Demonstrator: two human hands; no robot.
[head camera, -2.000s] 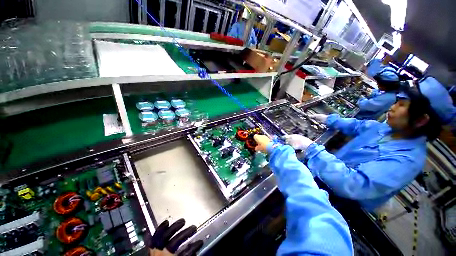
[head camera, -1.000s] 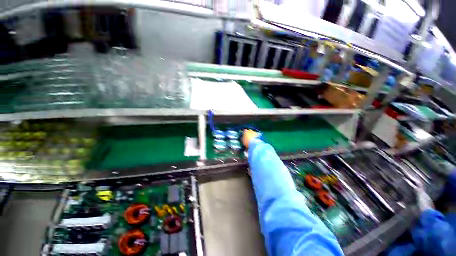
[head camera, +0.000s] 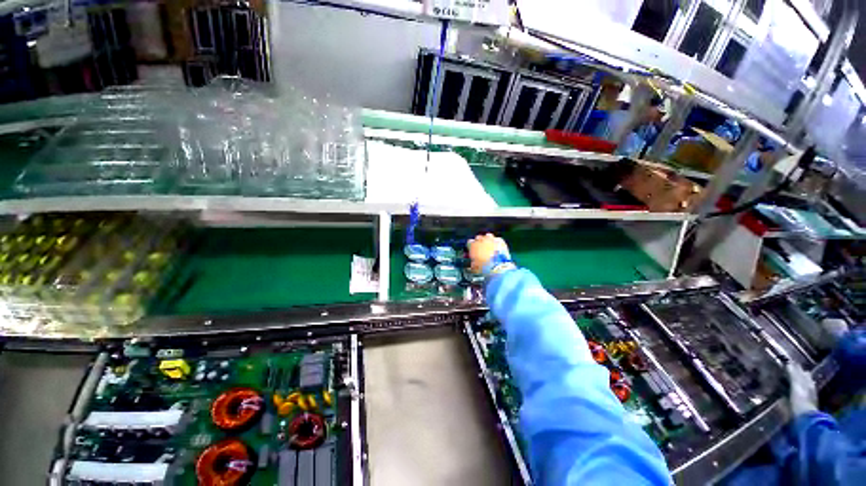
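My right hand (head camera: 486, 253), in a blue sleeve, reaches onto the lower shelf at the right end of a group of round silver-blue cans (head camera: 446, 273). Its fingers are bent down over that end and hide a can or part of one; whether they grip it cannot be told. My left hand is out of the picture. Below the arm, a green circuit board (head camera: 660, 384) with copper rings is partly hidden by my sleeve. Another circuit board (head camera: 204, 370), with copper rings and silver heat sinks, lies at the lower left.
Clear blister trays (head camera: 256, 142) and a white sheet (head camera: 418, 176) lie on the upper shelf. Yellow-topped parts (head camera: 85, 266) stand at the left. A blue cord (head camera: 414, 226) hangs before the cans. At the right edge, another person's gloved hand (head camera: 800, 387) is at a dark carrier (head camera: 712, 342).
My right hand has gone from the right-hand board to the cans, where it stays over the last second. The black-covered left hand has left the picture. The view has swung left.
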